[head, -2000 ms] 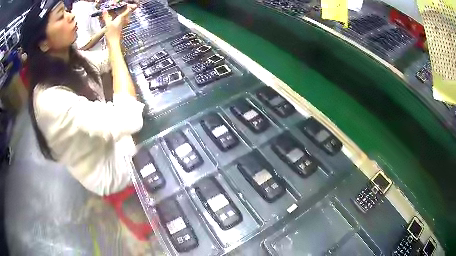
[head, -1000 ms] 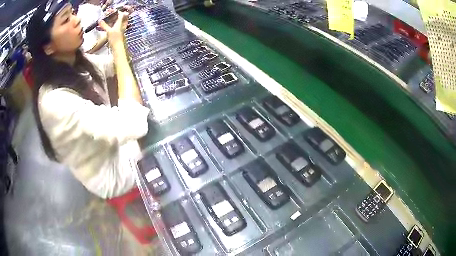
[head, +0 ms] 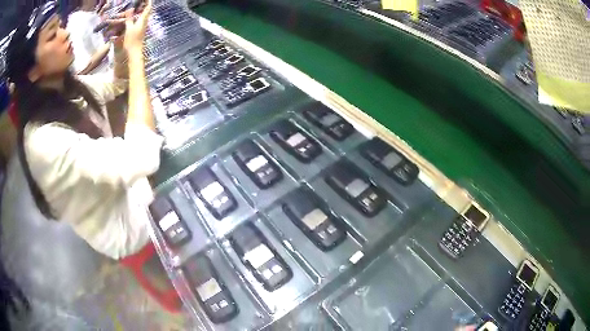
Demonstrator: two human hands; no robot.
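Note:
Neither of my hands can be made out. Several face-down phones (head: pixel 313 218) lie in the pockets of a clear blister tray (head: pixel 284 317), black with pale labels. To their right, a keypad phone (head: pixel 463 230) lies face up near the pale edge strip. More face-up phones (head: pixel 518 290) lie at the lower right, some cut off. At the bottom edge, a pale-framed corner (head: pixel 486 326) shows beside a small blurred pinkish patch; I cannot tell whether that patch is a fingertip.
A person in a white top (head: pixel 84 168) sits at the left with raised hands holding a dark item. Another tray (head: pixel 194 123) holds face-up phones. The green conveyor (head: pixel 362 97) runs diagonally. A small white piece (head: pixel 356 257) lies by the tray. Yellow sheets (head: pixel 561 58) hang upper right.
The view has shifted, so the trays and phones appear further left and up. A pale-framed corner and pinkish patch now show at the bottom edge. The seated person's hands remain raised.

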